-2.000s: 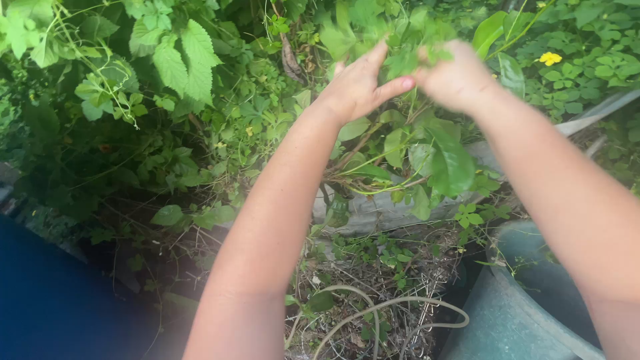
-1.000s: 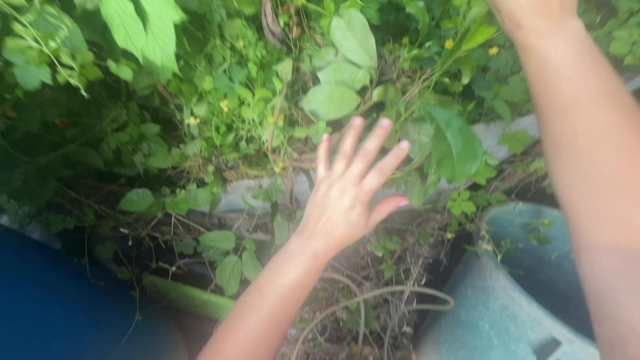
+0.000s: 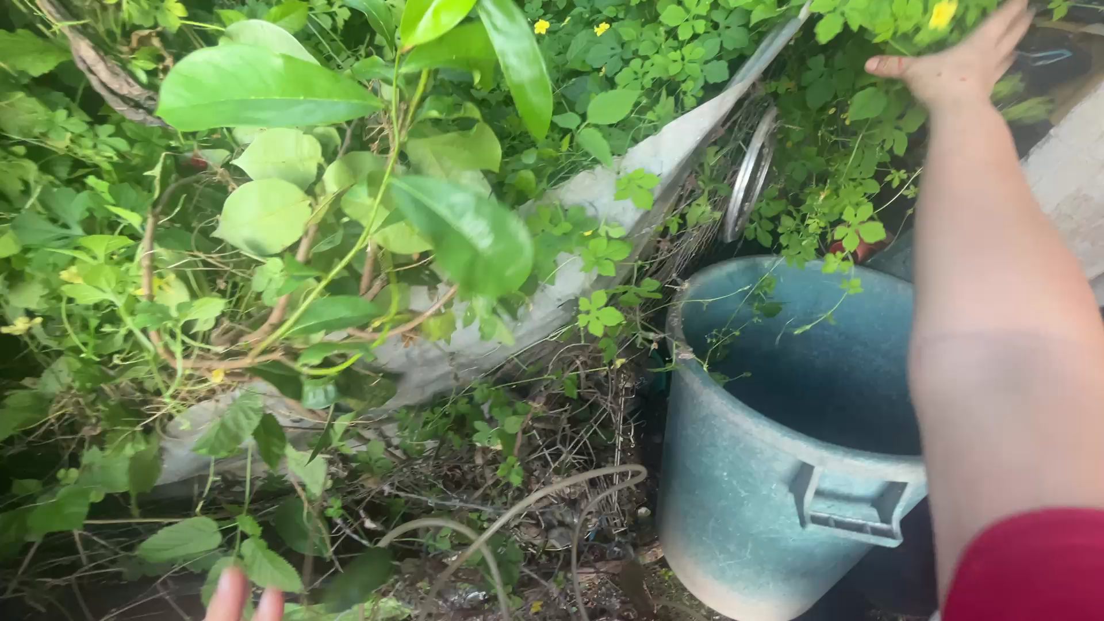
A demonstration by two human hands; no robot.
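Note:
My right hand (image 3: 962, 69) is stretched out at the top right, fingers apart, over small-leaved vines (image 3: 862, 112) near a yellow flower (image 3: 942, 14); nothing shows in its grasp. Of my left hand (image 3: 244, 595), only the tips of two fingers show at the bottom edge, below some serrated leaves (image 3: 185, 539); the rest is out of frame. A leafy plant (image 3: 371, 224) with large glossy leaves and brown stems rises at the left centre, away from both hands.
A blue-green plastic bin (image 3: 733, 483) with a side handle stands below my right forearm. A pale concrete ledge (image 3: 595, 198) runs diagonally behind it. A thin hose (image 3: 535, 500) loops over dry twigs. A metal ring-shaped object (image 3: 750, 172) leans behind the bin.
My left hand, spread over the plants at the centre a second ago, is now at the bottom edge. Two seconds ago both hands were among leaves at the top. The view has swung right.

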